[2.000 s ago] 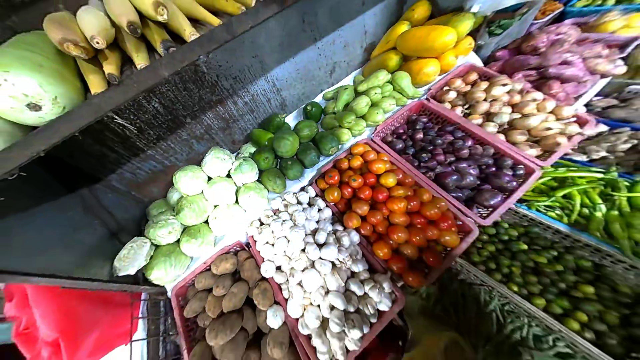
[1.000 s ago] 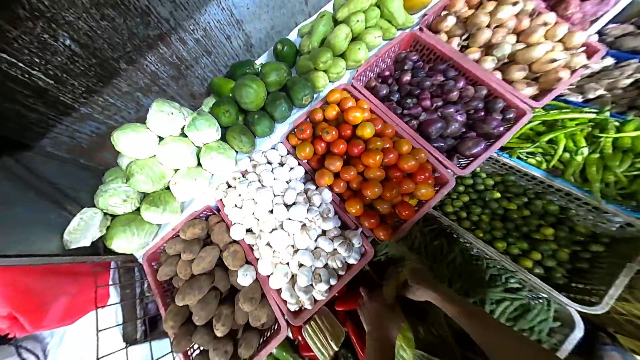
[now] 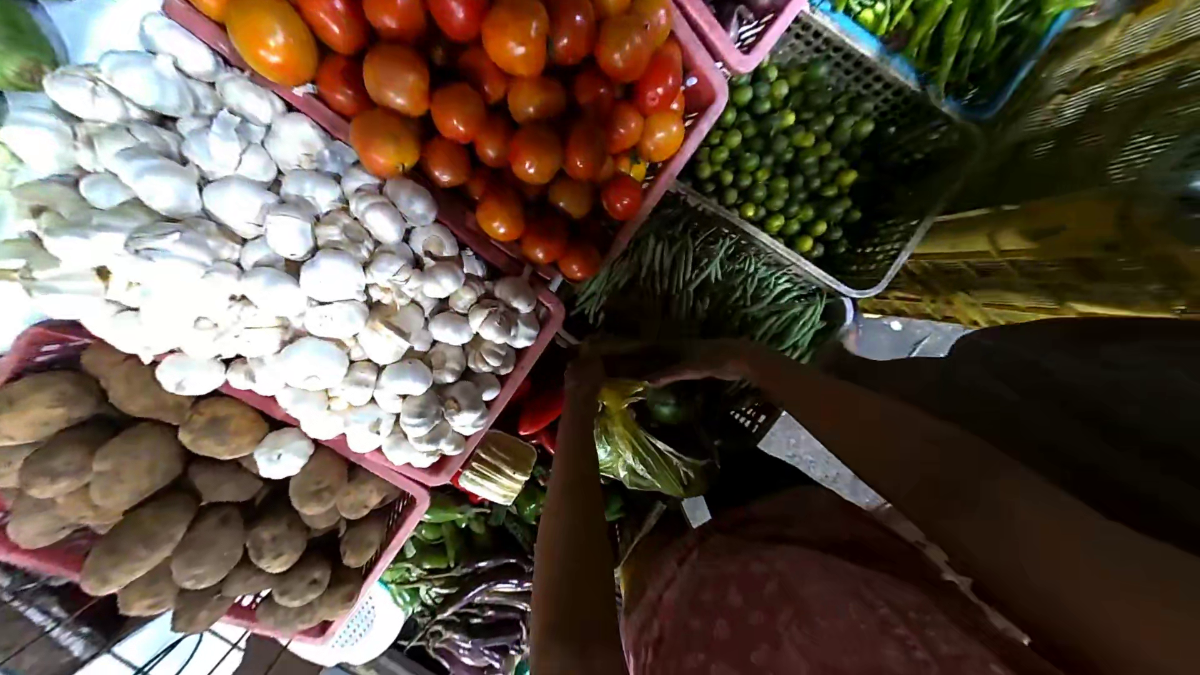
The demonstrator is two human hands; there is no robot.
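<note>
My left hand (image 3: 600,354) is in shadow, just past the lower right corner of a pink crate of garlic bulbs (image 3: 333,277). Close beside it, my right hand (image 3: 698,359) reaches in from the right, its fingers bent at the top of a yellowish translucent plastic bag (image 3: 647,450). The bag hangs between my forearms with something dark green in or behind it. Darkness hides most of my fingers, so the left hand's grip is unclear. Long green beans (image 3: 741,281) lie just beyond both hands.
Pink crates hold tomatoes (image 3: 534,155) and potatoes (image 3: 216,544). A plastic basket of small green citrus fruits (image 3: 783,159) stands at the upper right. Below the garlic are red peppers (image 3: 541,411), a cut pale bundle (image 3: 499,467), green peppers (image 3: 441,553) and slender eggplants (image 3: 478,619).
The view has moved in toward the garlic and down toward my body. My hands and forearms, not visible two seconds ago, have come into view, and the plastic bag shows more fully.
</note>
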